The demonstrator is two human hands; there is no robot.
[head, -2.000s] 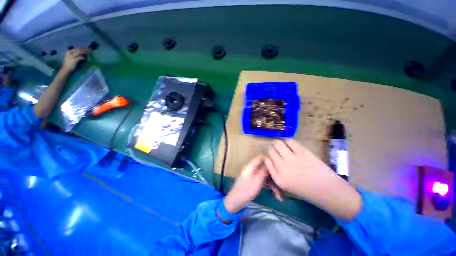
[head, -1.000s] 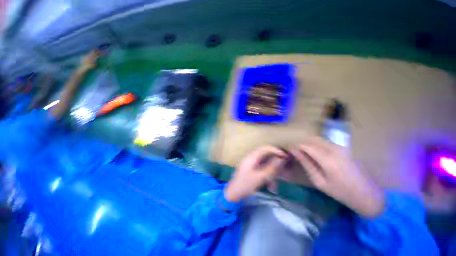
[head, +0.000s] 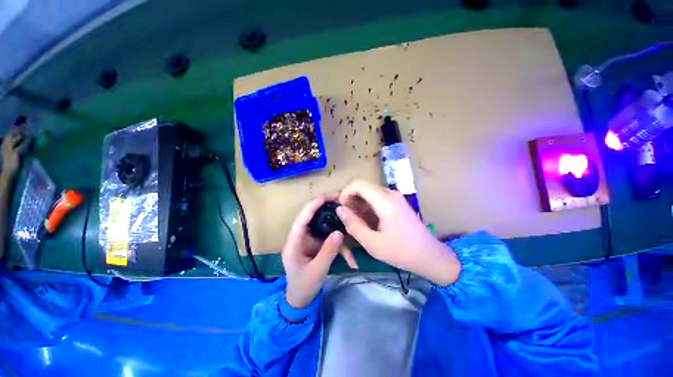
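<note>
My left hand (head: 302, 254) holds a round black unit (head: 325, 220) at the front edge of the cardboard. My right hand (head: 387, 228) is at the unit's right side, its thumb and fingers at the rim; whether it pinches a screw cannot be seen. A blue bin (head: 249, 140) of bronze and silver screws (head: 292, 138) sits behind and left of my hands. An electric screwdriver (head: 399, 168) with a white label lies behind my right hand, tip pointing away. Loose screws are scattered around its tip.
Cardboard sheet (head: 487, 96) lies on the green bench. Reddish fixture (head: 544, 175) glows pink at its right end, beside a lamp (head: 636, 121). At left are a black box (head: 172, 221) with a black unit on top, an orange-handled tool (head: 63, 210) and a person's arm (head: 9, 166). Black units line the back.
The view has swung right and sharpened, so the bin sits further left and more of the fixture and lamp shows. The black unit is now visible in my left hand.
</note>
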